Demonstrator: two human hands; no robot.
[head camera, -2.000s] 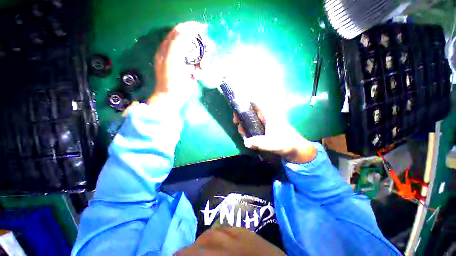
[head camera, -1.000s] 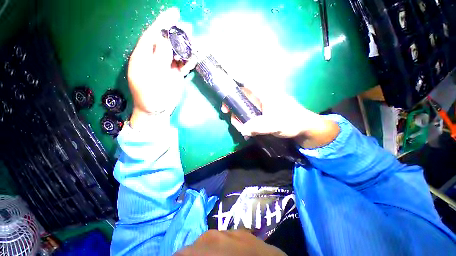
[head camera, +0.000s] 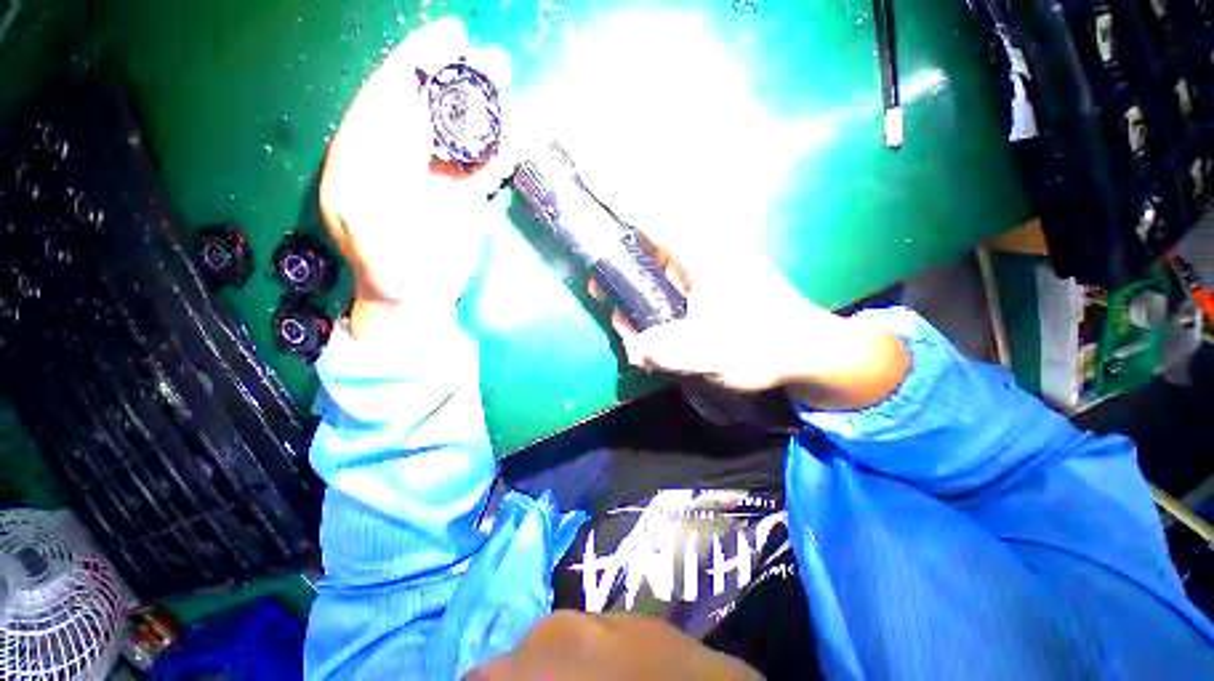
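Observation:
My left hand (head camera: 406, 200), washed out by glare, holds a round black part (head camera: 465, 115) with a paler patterned face at its fingertips. My right hand (head camera: 732, 313) is closed around the lower end of a thick black pen-shaped power tool (head camera: 586, 226) with a ribbed grip. The tool points up and left toward the part. A small gap shows between the tool's end and the part; glare hides any thin tip. Three loose round black parts lie left of my left wrist, one of them at the top left of the group (head camera: 222, 256).
A large black blister tray (head camera: 147, 386) is at left, another (head camera: 1118, 146) at upper right. A slim dark stick with a light tip (head camera: 889, 80) lies on the green mat (head camera: 852, 253). A white fan (head camera: 53, 599) is lower left. A box with a green board (head camera: 1125, 333) is at right.
The tool's front end was against the part a second ago and is now apart from it. The part's face has turned more toward the camera. The view has shifted since two seconds ago.

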